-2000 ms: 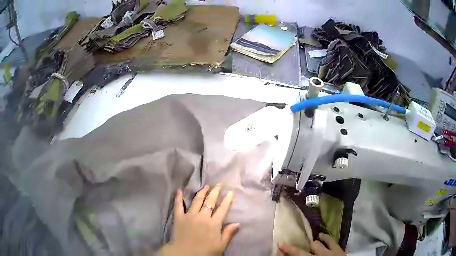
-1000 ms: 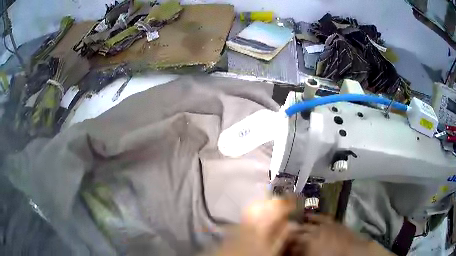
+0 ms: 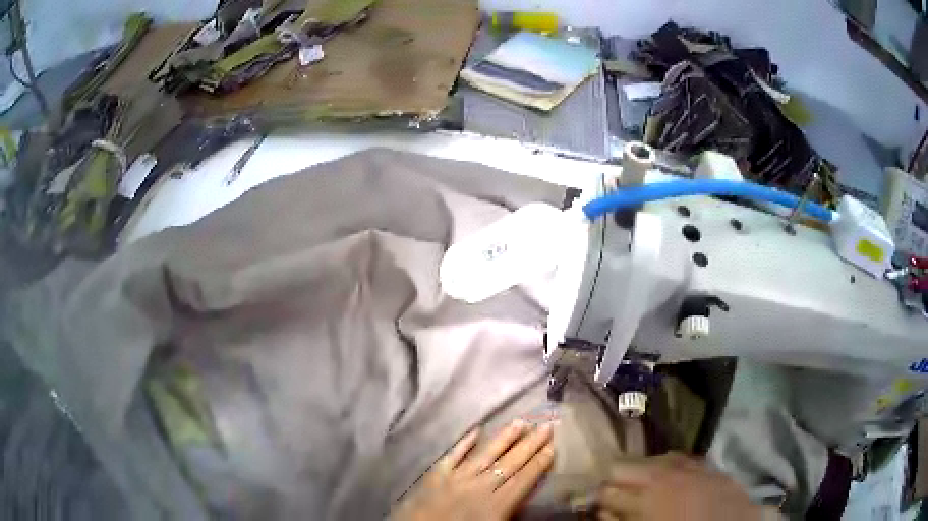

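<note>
Taupe cloth (image 3: 295,295) lies in folds over the table and runs to the needle area (image 3: 560,377) of the white sewing machine (image 3: 753,295). My left hand (image 3: 486,470) lies flat on the cloth just below and left of the needle, fingers slightly apart, a ring on one finger. A beige-brown piece (image 3: 585,438) runs from the presser foot towards me. My right hand (image 3: 672,490) is at the lower edge, partly cut off and blurred, its fingers curled on this piece. An olive piece (image 3: 173,407) shows at the left of the cloth.
Olive and brown bundles (image 3: 265,51) lie on cardboard (image 3: 407,61) at the back left. A notebook (image 3: 534,69) and a dark cut-piece bundle (image 3: 722,112) are behind the machine. A blue tube (image 3: 702,189) crosses the machine head. More cloth (image 3: 763,427) lies under the arm.
My left hand has moved right, closer to the needle. The taupe cloth has shifted and bunched. The beige-brown piece now covers part of the dark and olive pieces near the foot.
</note>
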